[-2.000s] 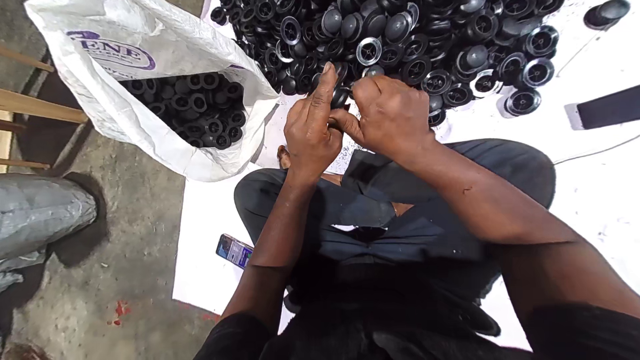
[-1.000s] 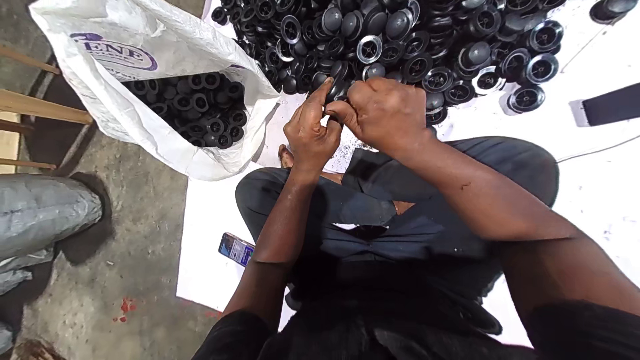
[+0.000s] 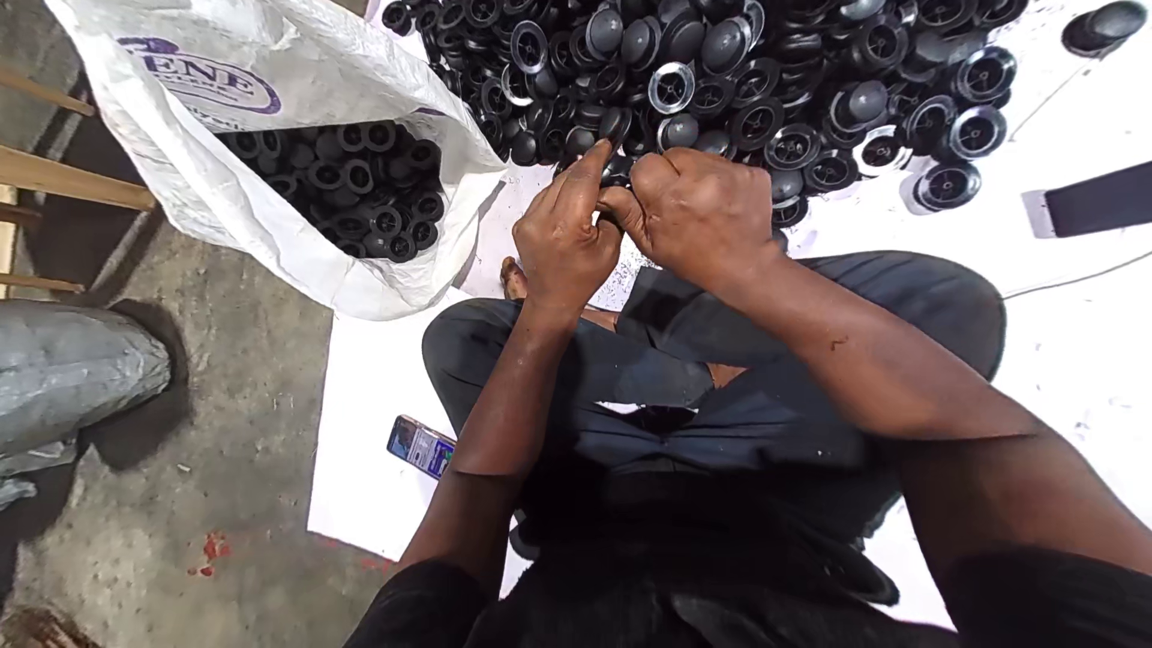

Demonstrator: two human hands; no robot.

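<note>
My left hand [image 3: 569, 225] and my right hand [image 3: 702, 211] meet over my crossed legs, at the near edge of a large pile of round black plastic parts [image 3: 724, 45]. Between the fingers of both hands is a black plastic part [image 3: 617, 170], mostly covered by them. My left index finger points up along its left side, and the right fist is curled on its right. Domed caps and spoked rings make up the pile. To the left, an open white woven sack [image 3: 360, 297] holds more black parts [image 3: 360, 175].
A phone [image 3: 421, 446] lies on the white sheet [image 3: 355, 495] by my left forearm. A dark flat object [image 3: 1100, 202] and a thin cable [image 3: 1080, 277] lie at the right. Wooden bars [image 3: 76, 178] and a grey sack [image 3: 76, 373] stand at the far left.
My left index finger, raised high above the part two seconds ago, has come lower and nearer to it. Both hands stay together in the same place.
</note>
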